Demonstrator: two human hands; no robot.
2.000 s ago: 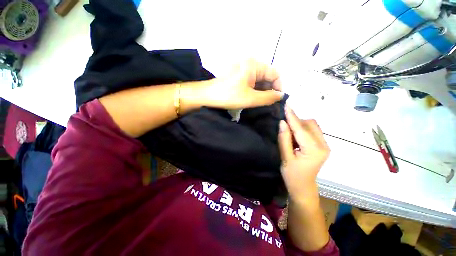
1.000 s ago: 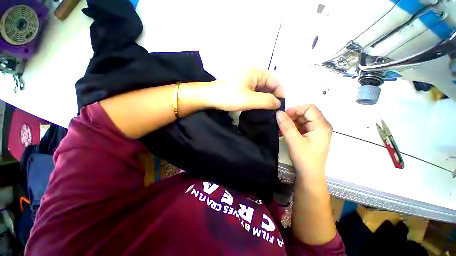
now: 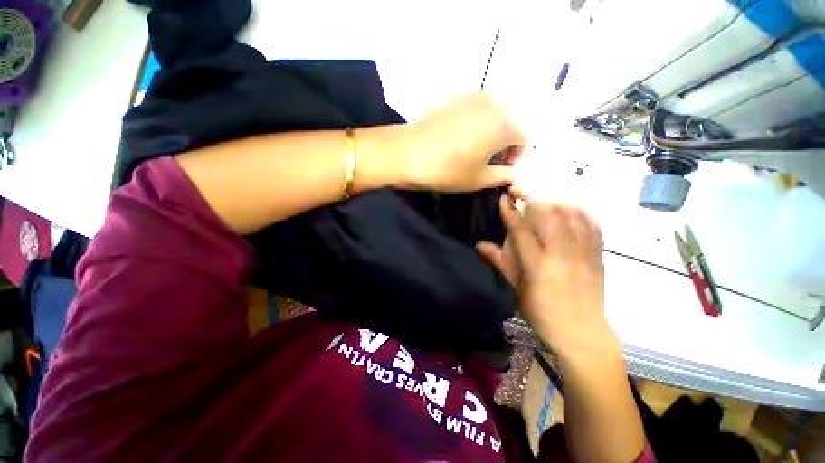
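A large black garment (image 3: 362, 262) lies across the table's near edge and hangs toward my lap. My left hand (image 3: 466, 145), with a gold bracelet at the wrist, pinches the garment's edge between thumb and fingers. My right hand (image 3: 552, 258) is just to the right, its fingertips on the same edge and touching or nearly touching my left fingertips. The pinched bit of cloth is mostly hidden by my fingers.
The white sewing machine head with blue stripes (image 3: 696, 63) and its grey-blue round knob (image 3: 665, 192) stand at the right. Red-handled snips (image 3: 699, 276) lie below it. A purple machine (image 3: 20, 50) is at the far left. Dark cloth (image 3: 701, 429) lies beneath the table.
My right hand has turned over, its back now up and fingers curled over the edge. The garment's upper part has shifted slightly up and the view has moved a little.
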